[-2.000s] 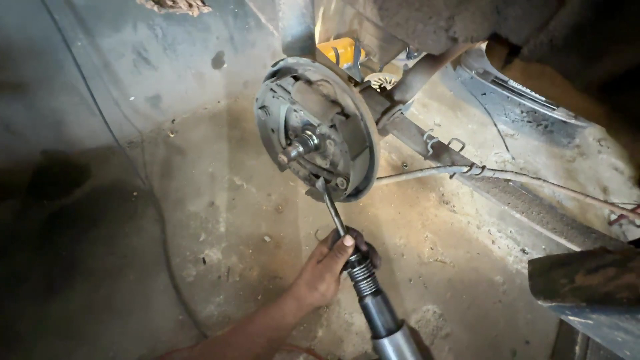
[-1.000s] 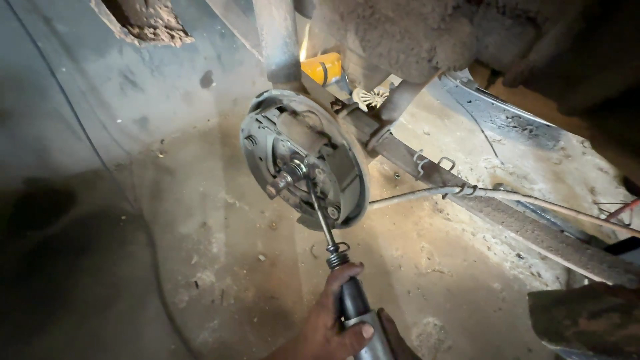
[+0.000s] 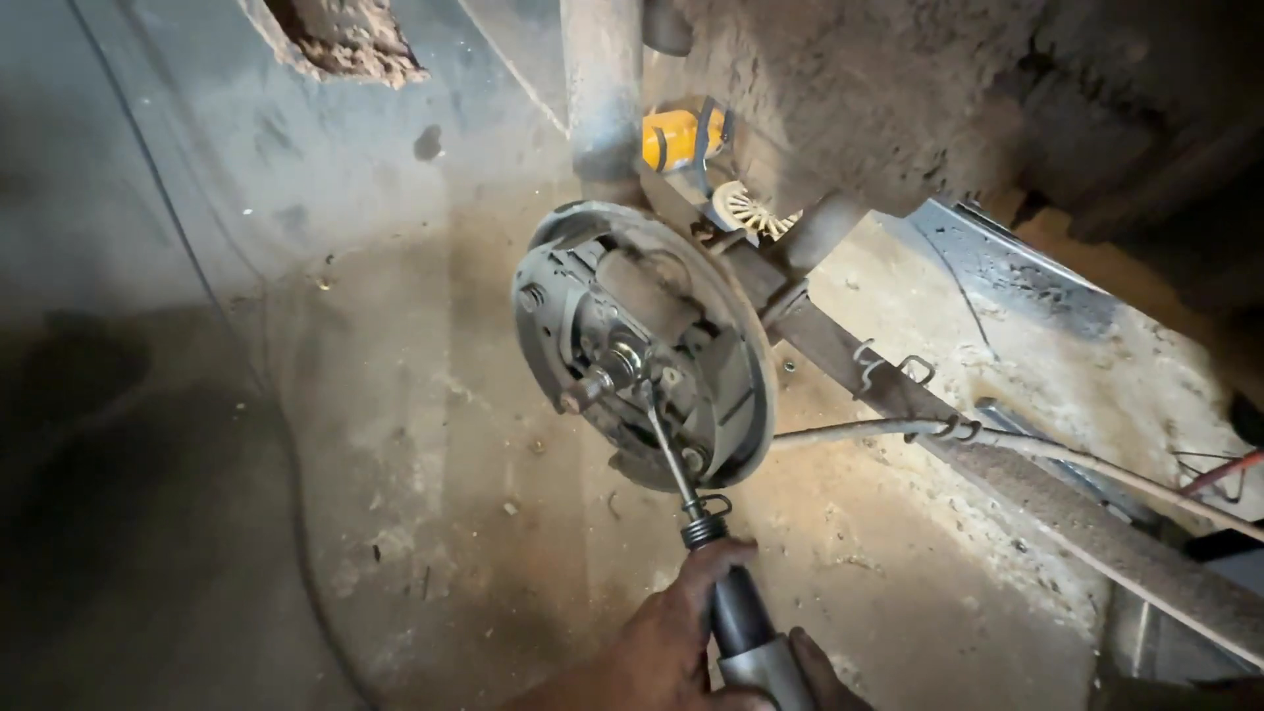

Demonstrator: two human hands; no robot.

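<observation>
My left hand (image 3: 676, 617) is wrapped around the dark front of an air hammer (image 3: 741, 612) with a coil retaining spring and a metal barrel. At the bottom edge, fingers of my right hand (image 3: 828, 676) lie along the barrel's right side; the rest of that hand is hidden. From the spring, the thin steel bit (image 3: 671, 449) runs up into a drum brake assembly whose drum is off. Its tip is beside the base of the stub axle (image 3: 597, 385), among the brake shoes (image 3: 733, 395); exact contact is hard to see. The round backing plate (image 3: 758, 415) stands behind them.
A rusty axle beam (image 3: 889, 390) runs to the lower right, with a pale cable or hose (image 3: 849, 431) clipped along it. Behind are a vertical metal tube (image 3: 602, 89), a yellow cylindrical object (image 3: 671, 138) and a slotted disc (image 3: 750, 209). A dark cable (image 3: 296, 494) trails at left.
The bit's tip has moved up from the lower edge of the brake assembly to beside the stub axle. My left hand has shifted back along the tool, and right-hand fingers have appeared on the barrel.
</observation>
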